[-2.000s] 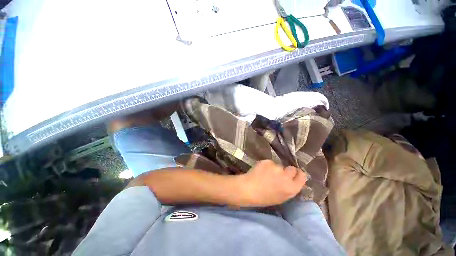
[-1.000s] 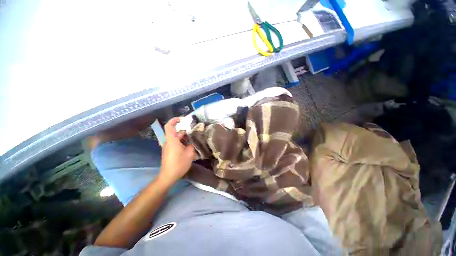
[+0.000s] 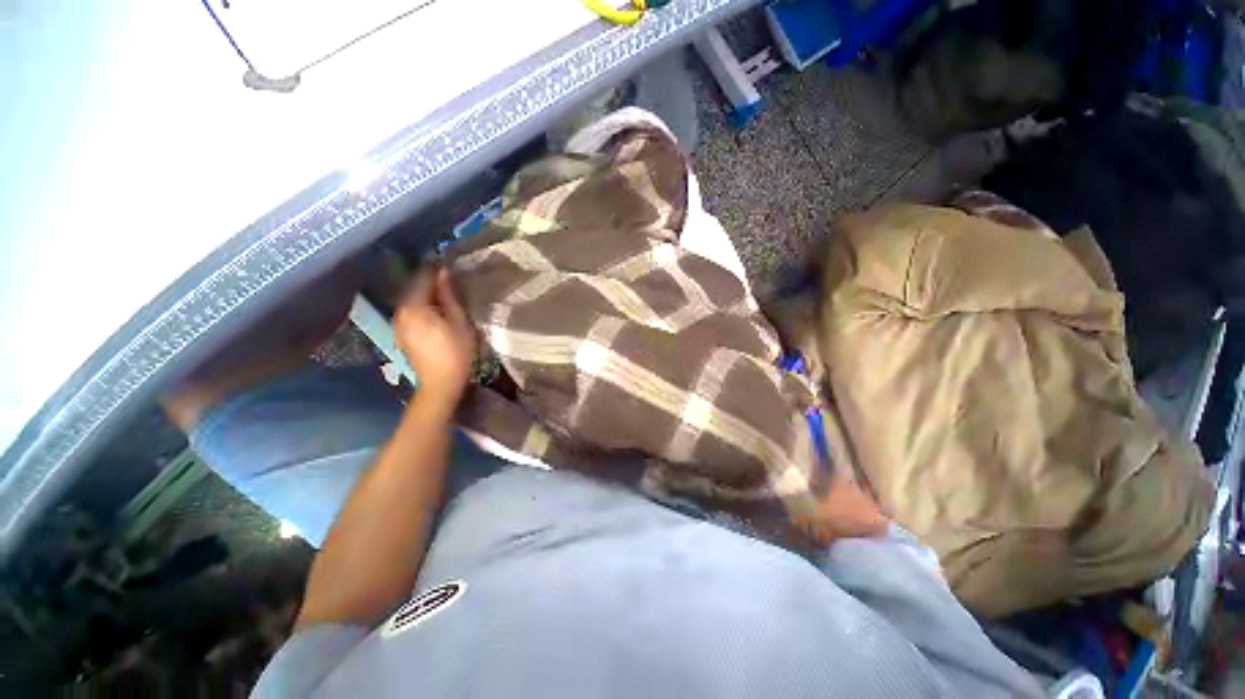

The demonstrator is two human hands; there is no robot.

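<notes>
Brown plaid fabric with cream check lines lies spread over my lap, below the table's front edge. White fabric shows along its far and right edges. My left hand is at the fabric's left edge, with its fingertips closed on it and slightly blurred. My right hand is at the fabric's near right corner, partly covered by it, so its fingers are mostly hidden.
The white machine table with a measuring tape strip along its edge is at the upper left. A yellow scissor handle is cut off at the top. A tan garment pile is at the right. Speckled floor shows between.
The plaid fabric, bunched before, is now spread flatter between my hands. My right hand has come into view at the right. The view has shifted, and the scissors are nearly out of it.
</notes>
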